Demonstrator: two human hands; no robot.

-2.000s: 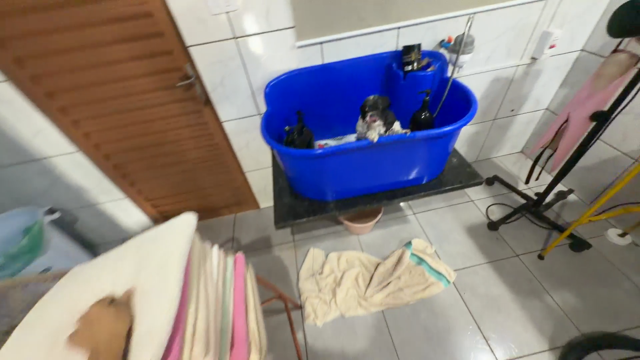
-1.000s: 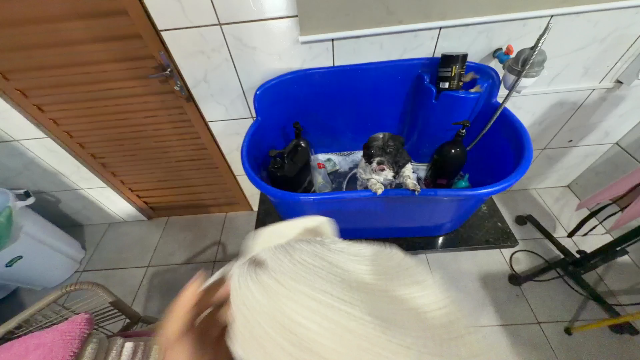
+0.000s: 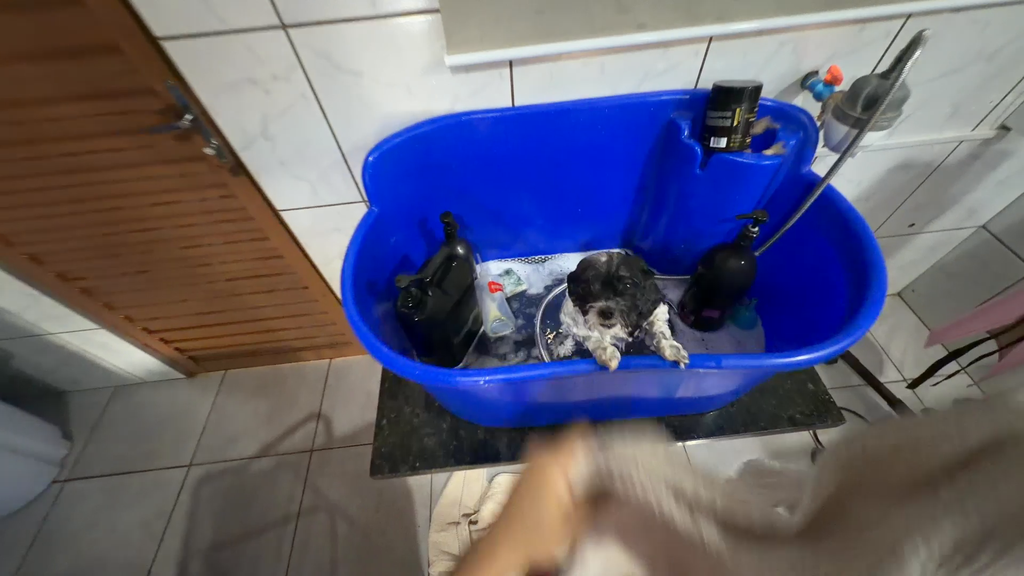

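My left hand [image 3: 548,488], blurred, is at the bottom centre in front of the bathing tub, gripping the edge of a light towel [image 3: 720,488] that spreads to the right. My right hand cannot be seen. In the blue plastic tub [image 3: 544,176], a wet black-and-white dog [image 3: 612,292] stands with both front paws over the near rim. Black bottles [image 3: 440,304] and a clear bottle [image 3: 496,308] are left of the dog; a black pump bottle [image 3: 724,276] is at its right. A black jar [image 3: 732,116] sits on the tub's ledge.
The tub rests on a dark stone slab [image 3: 456,448]. A metal shower hose [image 3: 836,164] runs from the wall heater unit [image 3: 868,108] into the tub. Another light cloth [image 3: 460,520] lies on the floor below. A brown louvred door [image 3: 120,208] is at the left.
A folded light towel was before the tub one second ago; it now hangs looser, spread toward the right. The view has moved closer to the tub.
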